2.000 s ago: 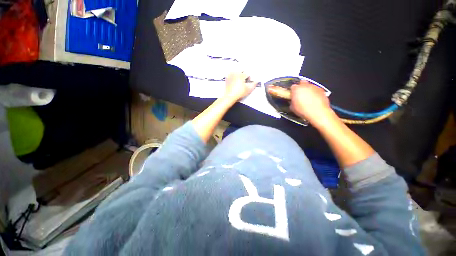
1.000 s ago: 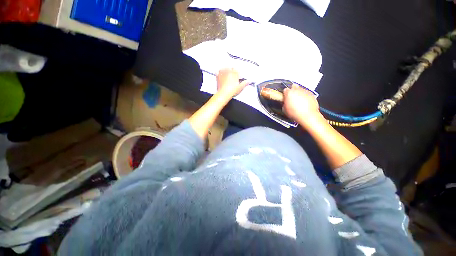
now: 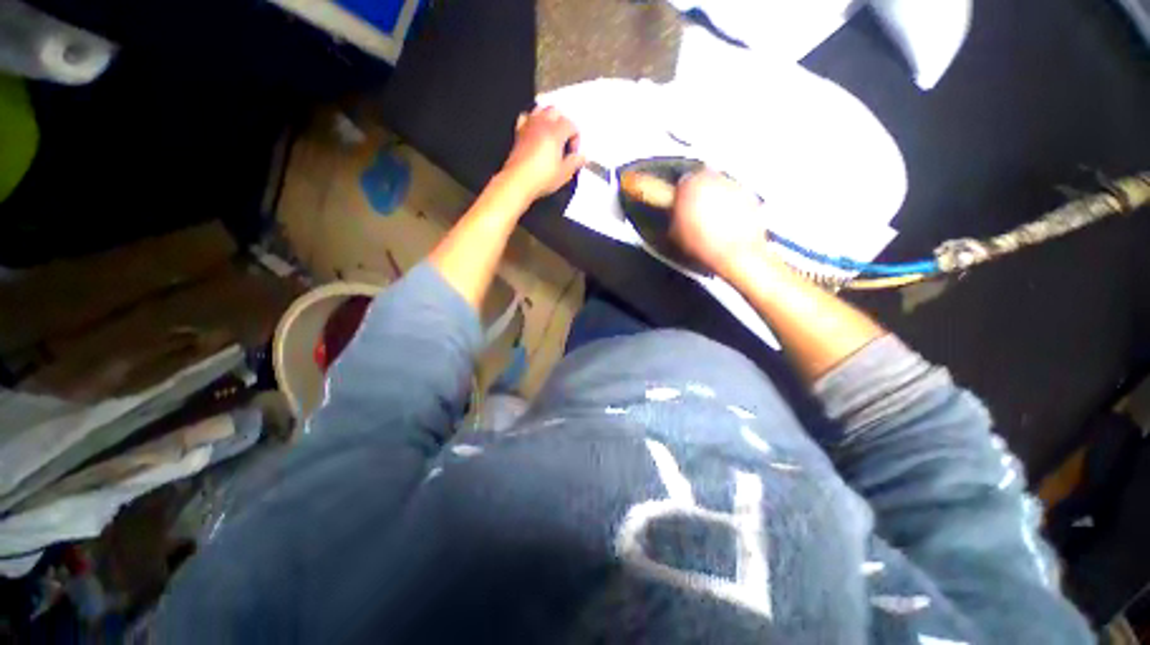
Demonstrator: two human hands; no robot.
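Note:
A white garment panel [image 3: 807, 151] lies on the black ironing table, with a speckled brown fabric piece [image 3: 605, 44] at its upper left. The steam iron [image 3: 650, 208] rests on the panel's near part, its tip pointing left. My right hand [image 3: 716, 221] is closed around the iron's wooden handle. My left hand [image 3: 545, 151] is at the panel's left edge, left of the iron tip, with fingers bent on the edge; whether it pinches the fabric is unclear. A short dark seam line shows between my left hand and the iron.
More white panels [image 3: 782, 19] lie at the far side. The blue hose [image 3: 870, 266] and cord run right from the iron to a wrapped line [image 3: 1053, 231]. A bucket [image 3: 293, 347] stands below the table's left edge. A blue-topped box [image 3: 378, 10] is cut off at the top.
My view has shifted, so the table things appear further right. The iron has moved left along the seam, closer to my left hand. My left hand has moved to the panel's left edge.

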